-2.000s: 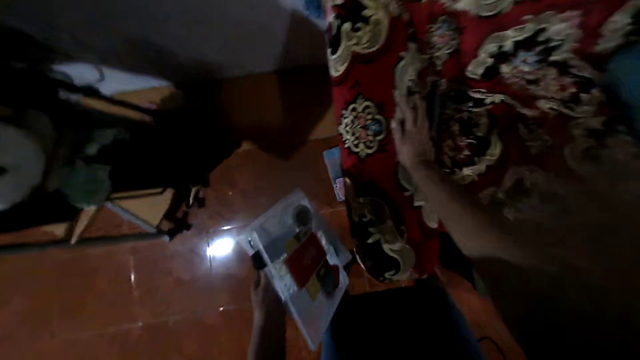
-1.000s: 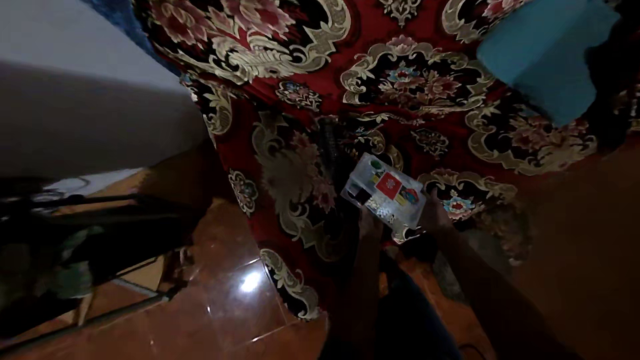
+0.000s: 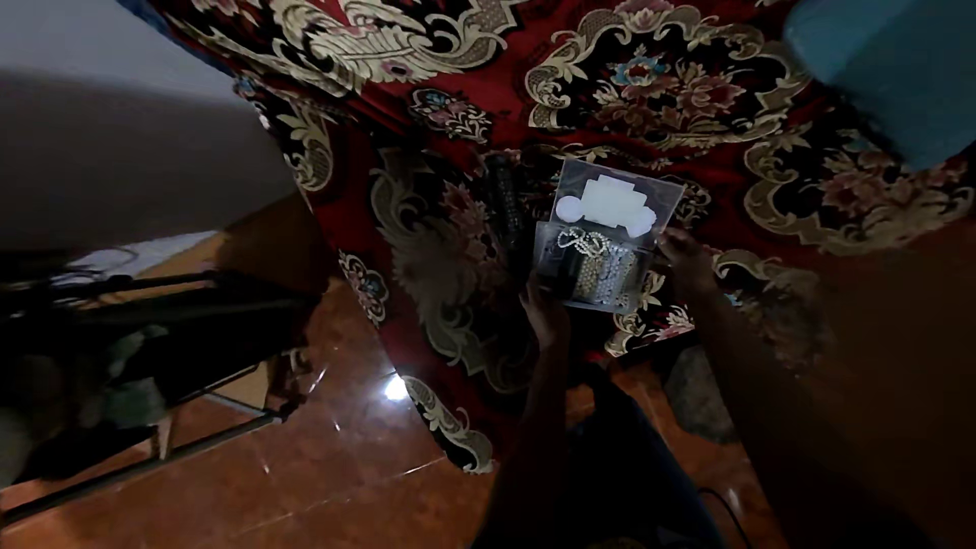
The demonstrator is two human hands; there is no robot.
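Observation:
A clear plastic box (image 3: 550, 248) with its lid raised rests on or just above the red patterned cloth. Strings of pearl-like beads (image 3: 602, 271) and something dark lie inside it. White paper shapes (image 3: 614, 202) show on the inner side of the lid (image 3: 671, 191). My left hand (image 3: 545, 313) grips the box at its lower left edge. At the right side, by the hinge, my right hand (image 3: 684, 255) holds the lid's corner. A dark remote control or similar long object (image 3: 505, 198) lies on the cloth left of the box.
The red, black and cream floral cloth (image 3: 450, 267) hangs down to a tiled floor (image 3: 328, 457). A blue-green object (image 3: 884, 69) is at the upper right. Dark metal rack bars (image 3: 152, 461) stand at the left, and a thin cable (image 3: 724, 507) lies at the lower right.
The box was shut one second ago and now stands open. Earlier my left hand alone held it over the floor while my right hand was on the cloth. The view has shifted.

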